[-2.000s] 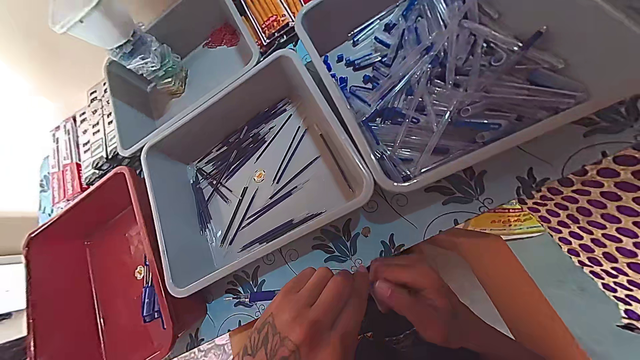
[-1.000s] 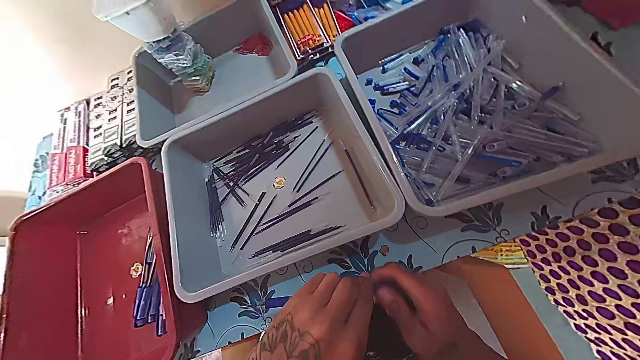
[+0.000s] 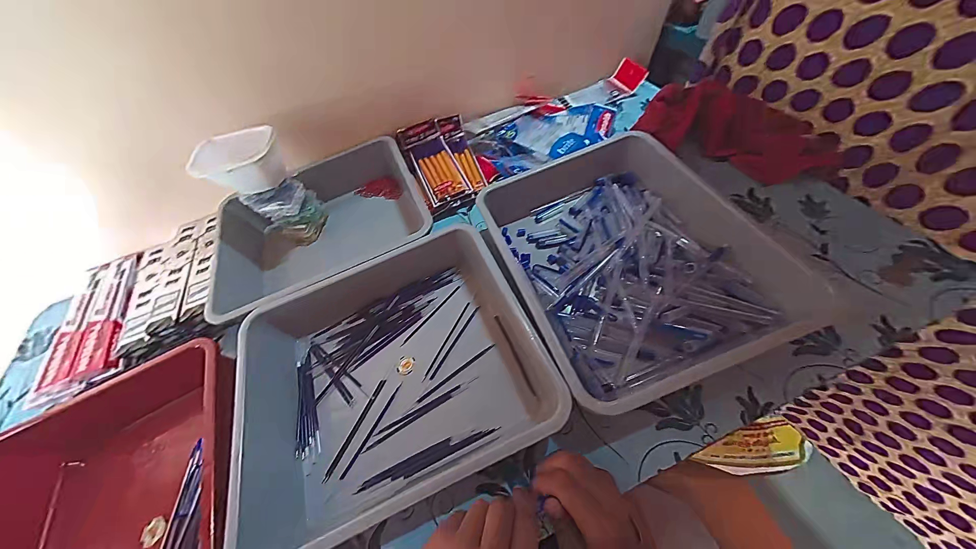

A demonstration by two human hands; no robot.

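My left hand [image 3: 488, 526] and my right hand [image 3: 583, 499] meet at the bottom edge, fingers bent around a small blue-tipped thing [image 3: 543, 505], mostly hidden; it may be a pen part. Just beyond them, a grey plastic tray [image 3: 560, 419] holds dark ink refills [image 3: 427, 461], some bundled, some loose. Another grey tray [image 3: 801, 282] at the right is heaped with clear pen barrels [image 3: 648, 290] and blue caps [image 3: 568, 229]. Several blue pens [image 3: 185, 496] lie in the red tray [image 3: 130, 427] at the lower left.
Behind, a third grey tray [image 3: 351, 244] holds plastic bags [image 3: 286, 210] and small red pieces [image 3: 380, 188], with a white tub [image 3: 240, 160] at its edge. Orange pen packs [image 3: 442, 164], red-and-white packs [image 3: 88, 335], a red cloth [image 3: 732, 130] and a yellow packet [image 3: 755, 447] lie around the trays.
The view has swung up and to the right, bringing in the wall and red cloth. My hands stay close together, fingers still bent around something small.
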